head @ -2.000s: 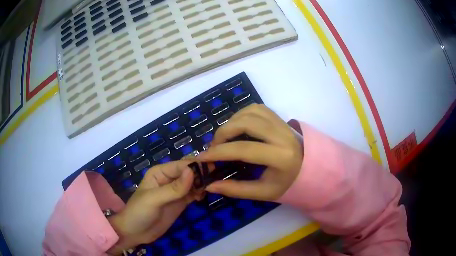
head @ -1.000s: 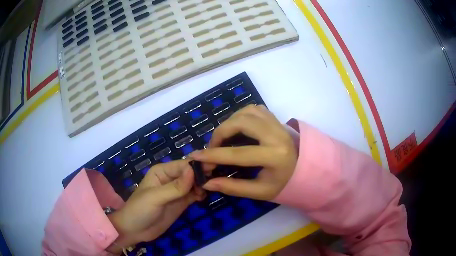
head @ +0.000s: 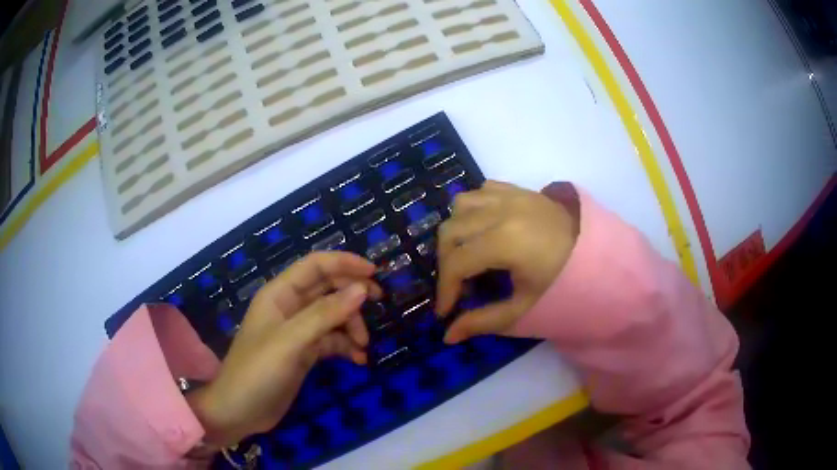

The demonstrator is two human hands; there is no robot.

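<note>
My left hand (head: 289, 335) is over the left part of the black-and-blue parts tray (head: 413, 367), its fingers slightly curled and apart, with nothing seen in it. My right hand (head: 500, 252) is over the right part of the same tray, palm down, its thumb and fingers apart and low over the slots. No part shows between its fingertips. Shiny oblong pieces (head: 408, 200) with silver edges lie in rows in this tray. The bright blue recesses of the nearest rows show no pieces. Both hands hide some of the slots.
A cream parts tray (head: 229, 142) lies beyond the blue one, with dark oblong pieces (head: 174, 37) in its far-left rows. Yellow tape (head: 642, 138) and red tape (head: 675, 179) cross the white tabletop at right. A red label (head: 742, 262) is at the right edge.
The dark piece pinched between both hands earlier is no longer seen there. My hands have parted, the right one moving right and down to the tray. The view has shifted slightly.
</note>
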